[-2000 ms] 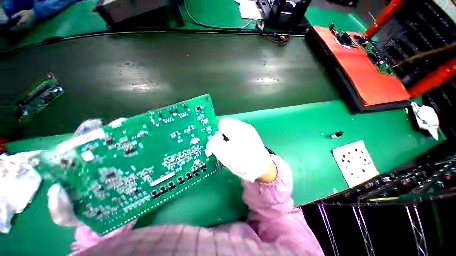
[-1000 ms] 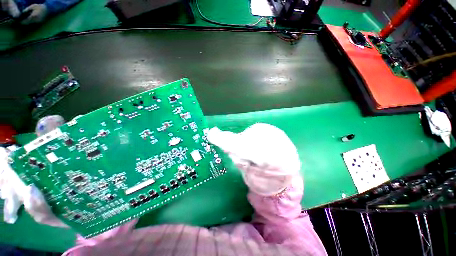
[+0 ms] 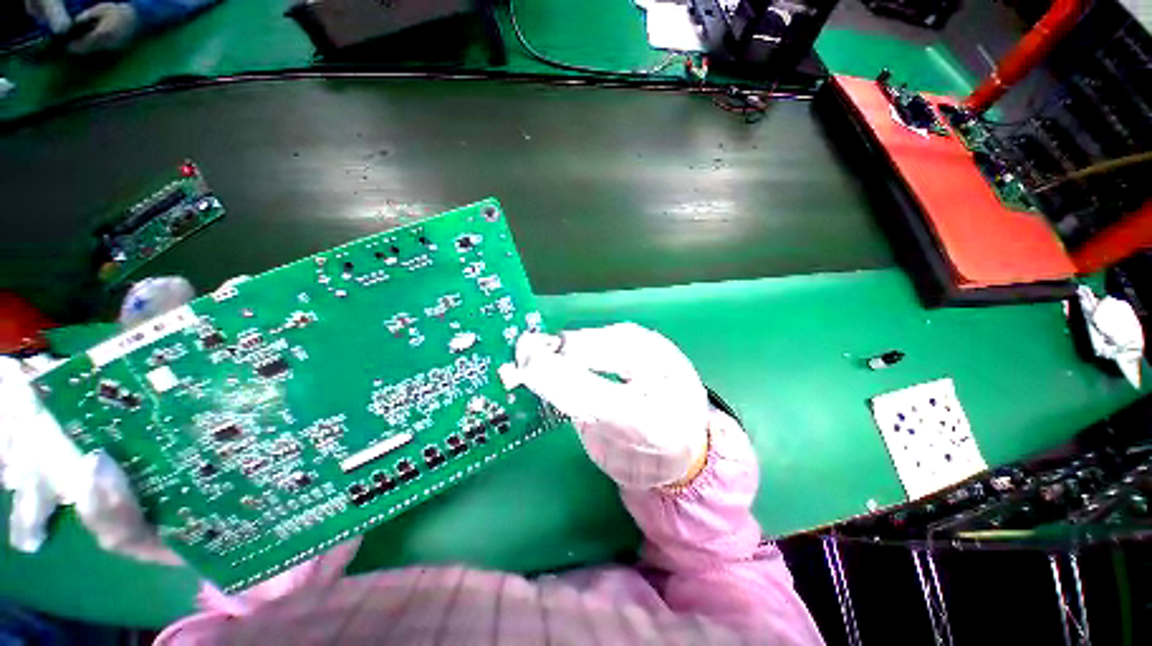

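Observation:
A large green circuit board (image 3: 316,379) is held tilted over the bench mat, its flat solder side facing me. A row of black spots runs near its lower edge. My left hand (image 3: 114,505), in a white glove, holds the board's left end, with fingertips showing above its top edge; the rest is hidden behind the board. My right hand (image 3: 625,391), gloved, has thumb and fingers pinched together at the face near the right edge. Whether they grip the edge or a small bit cannot be told.
A smaller board (image 3: 162,225) lies on the dark conveyor (image 3: 606,189). A red-orange mat (image 3: 941,189) on a black tray holds boards. A white dotted card (image 3: 927,435) and small black-and-white item (image 3: 886,360) lie right. White cloth (image 3: 1114,331) is far right. Another person's gloved hand (image 3: 101,28) shows upper left.
Over two seconds my left hand and the board shift left in view. Since one second ago, my right fingertips have gone from extended to pinched at the board's right side.

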